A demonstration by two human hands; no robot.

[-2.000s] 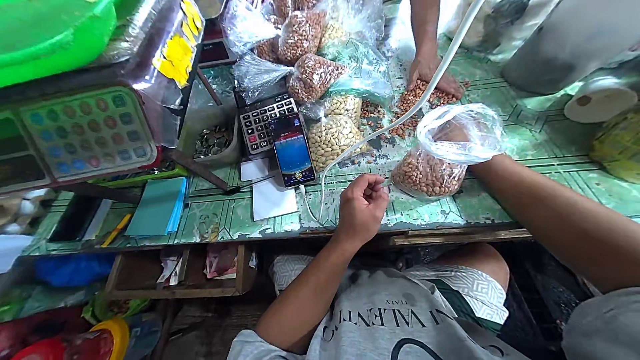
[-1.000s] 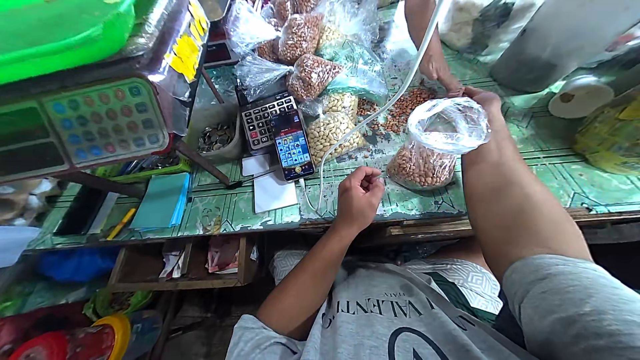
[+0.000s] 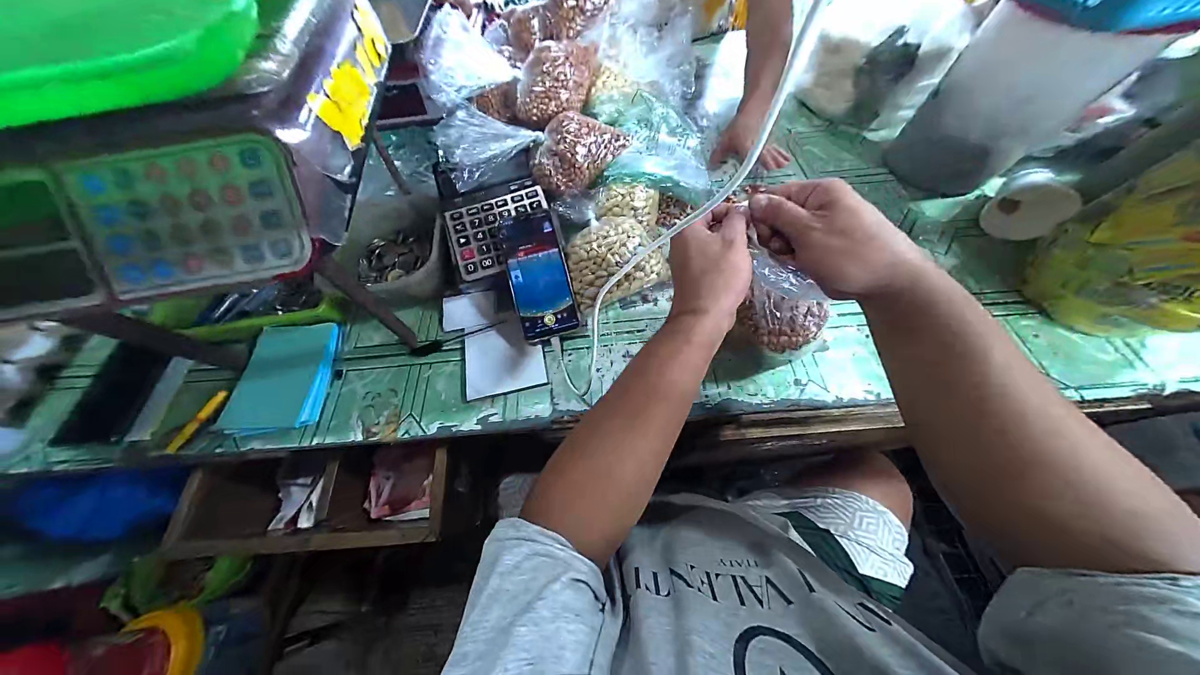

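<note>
A clear plastic bag of reddish-brown peanuts (image 3: 786, 314) rests on the green tabletop near its front edge. My left hand (image 3: 714, 262) and my right hand (image 3: 820, 234) meet above it, both pinching the gathered top of the bag. Behind them another person's hand (image 3: 750, 141) lies on the table, partly hidden by the white cable (image 3: 727, 187). Loose peanuts show between the cable and my hands. Left of my left hand lies an open-topped bag of pale peanuts (image 3: 614, 258), and beyond it a tied bag of reddish peanuts (image 3: 577, 152).
A lit smartphone (image 3: 541, 277) leans on a calculator (image 3: 487, 225) beside a coin container (image 3: 398, 258). A weighing scale (image 3: 187, 216) and light-blue paper pad (image 3: 281, 377) are at left. A partitioned wooden drawer (image 3: 300, 539) sits below. On the right are a white roll (image 3: 1029, 204) and a yellow plastic bag (image 3: 1125, 253).
My left hand has moved up and right to meet my right hand at the bag. The bag's wide mouth is now gathered. The other person's hand has shifted away from my right hand.
</note>
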